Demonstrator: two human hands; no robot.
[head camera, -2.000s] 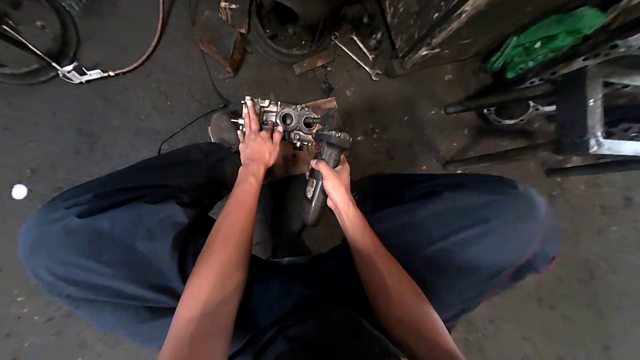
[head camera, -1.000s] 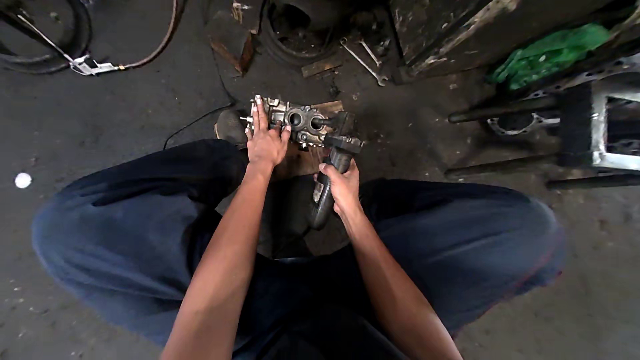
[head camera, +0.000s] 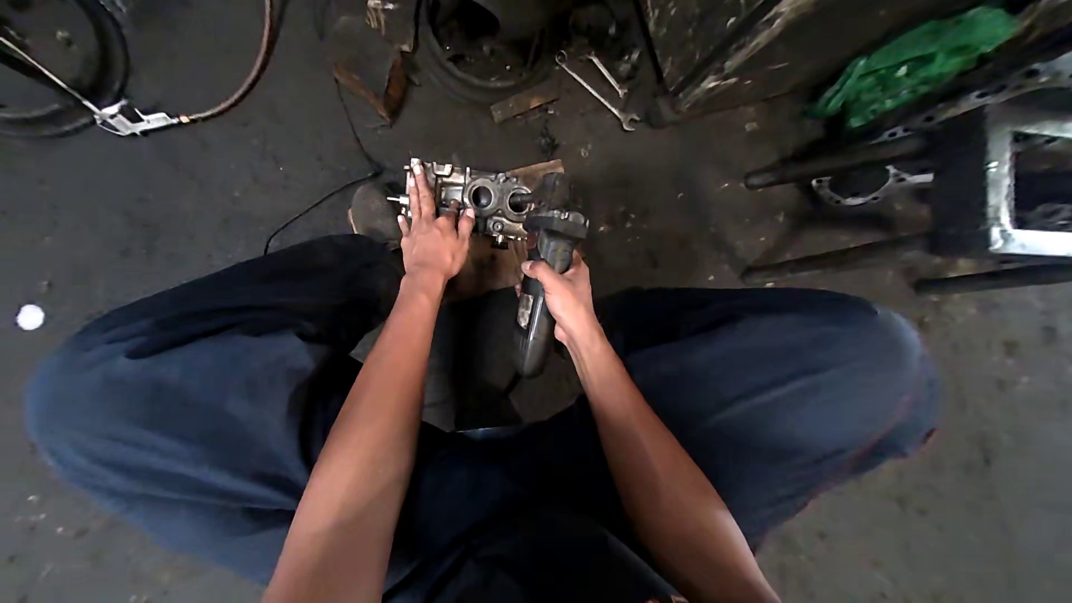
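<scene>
A metal engine part with round ports (head camera: 500, 196), perhaps a carburetor or throttle body, lies between my feet at the upper middle. Across its left side rests my left hand (head camera: 436, 237), its fingers spread and pressing on the metal. My right hand (head camera: 568, 293) is closed around the body of a dark angle-type power tool (head camera: 536, 322). The tool's head (head camera: 554, 201) is at the right end of the part, with a dark tip at the right-hand port. Whether the tip touches the port wall cannot be told. Wood (head camera: 481, 266) shows under the part.
Two wrenches (head camera: 596, 90) and a small wood block (head camera: 525, 104) lie beyond the part. An air gun on a hose (head camera: 134, 119) is at the upper left. A dark cable (head camera: 322, 199) runs on the floor. At the right stand a metal frame (head camera: 998, 188) and a green plastic bag (head camera: 917, 67).
Both hands keep nearly the same places, the left on the metal part and the right around the power tool. The view has shifted slightly.
</scene>
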